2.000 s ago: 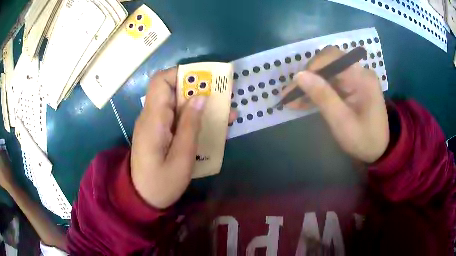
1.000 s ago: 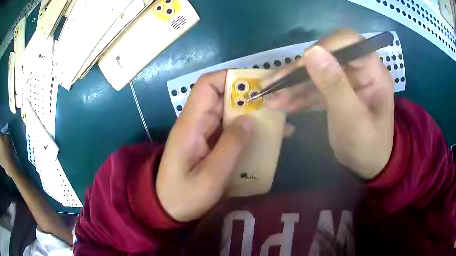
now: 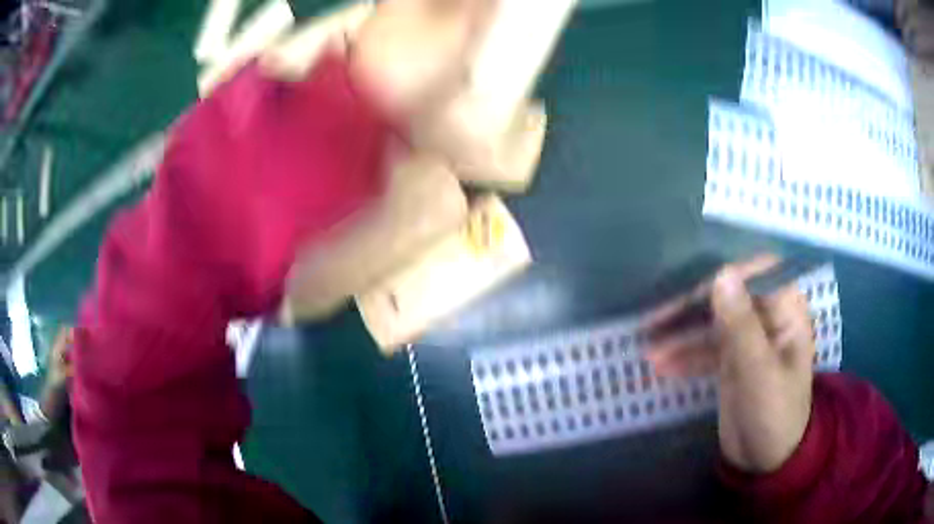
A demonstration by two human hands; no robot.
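My left hand [image 3: 425,51] is blurred at the top, stretched out over the pile of cream back covers. A pale cover [image 3: 517,51] shows beside its fingers; blur hides whether the hand holds it. One back cover [image 3: 440,276] with a yellow camera area lies below the pile. My right hand [image 3: 763,358] holds dark tweezers [image 3: 707,297], blurred, over the right part of the dotted carrier sheet [image 3: 584,384].
Spare dotted sheets [image 3: 819,133] overlap at the upper right. A thin pale cord or seam line [image 3: 425,430] runs down left of the carrier sheet. Part of another person shows at the lower left edge.
The view has shifted. My left hand has moved from the front up to the pile, and the cover it held in front is gone from there. My right hand has moved back over the sheet.
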